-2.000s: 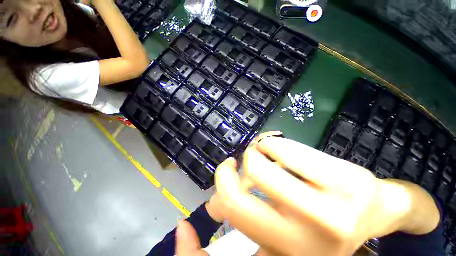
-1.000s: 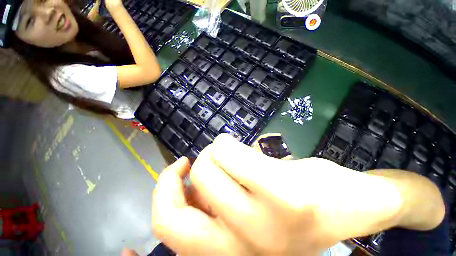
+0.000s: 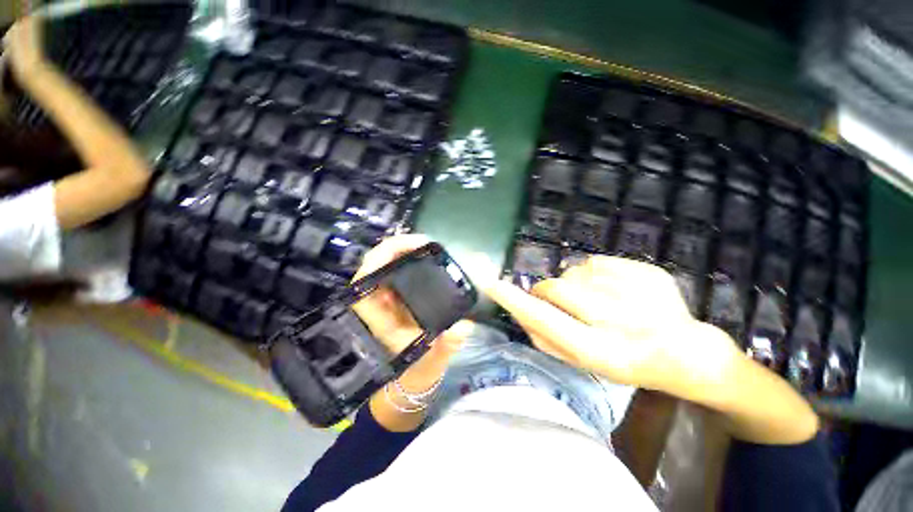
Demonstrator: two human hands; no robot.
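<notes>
My left hand (image 3: 428, 362) holds a black plastic housing (image 3: 432, 292) from behind and below. The housing is tilted, and skin shows through its rectangular window opening. My right hand (image 3: 626, 322) is to the right of the housing, its index finger pointing towards the housing's right end and its other fingers curled. Whether a small part is between its fingers cannot be told. A pile of small silvery-white inserts (image 3: 468, 159) lies on the green surface beyond the housing.
A black tray of housings (image 3: 290, 181) lies at left, another black tray (image 3: 691, 225) at right, partly behind my right hand. Another person's arm (image 3: 100, 160) is at the far left, near a clear plastic bag (image 3: 222, 24). The floor is grey with a yellow line.
The view has swung right, showing more of the right tray. My right hand has moved right and away from the camera, uncovering my left hand and the housing in it.
</notes>
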